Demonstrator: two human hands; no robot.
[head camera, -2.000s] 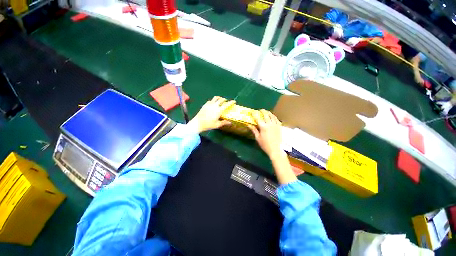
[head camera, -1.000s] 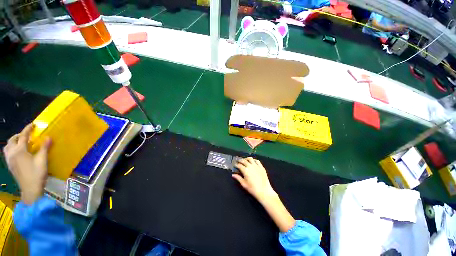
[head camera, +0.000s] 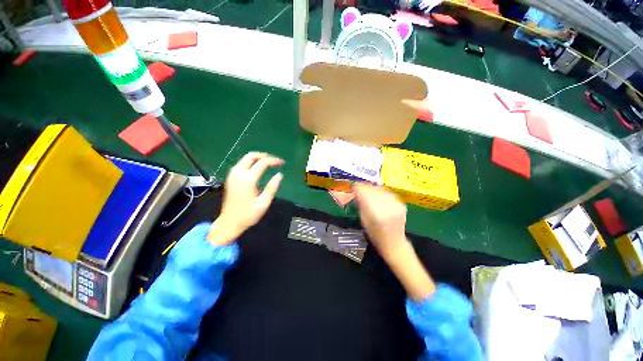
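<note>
A yellow carton (head camera: 65, 194) stands tilted on the blue pan of the weighing scale (head camera: 127, 211) at left. An open carton (head camera: 319, 178) stands ahead, its brown lid (head camera: 363, 104) upright, with white and dark printed contents showing. A closed yellow carton (head camera: 421, 178) touches its right side. Two dark grey cards (head camera: 326, 237) lie on the black mat. My left hand (head camera: 247, 194) is empty in the air, fingers apart. My right hand (head camera: 381, 215) is slightly blurred at the open carton's front edge; whether its fingers hold anything cannot be told.
The signal tower (head camera: 125, 67) stands behind the scale. A pale fan (head camera: 368, 44) is behind the lid. A white tray (head camera: 480, 303) of white paper is at right, near another open carton (head camera: 553, 243). Red pads (head camera: 510, 158) lie around. More yellow cartons (head camera: 25, 326) are at lower left.
My left hand has let go of the yellow carton on the scale and moved right. My right hand has moved from the cards to the open carton. The tower's green light is now lit.
</note>
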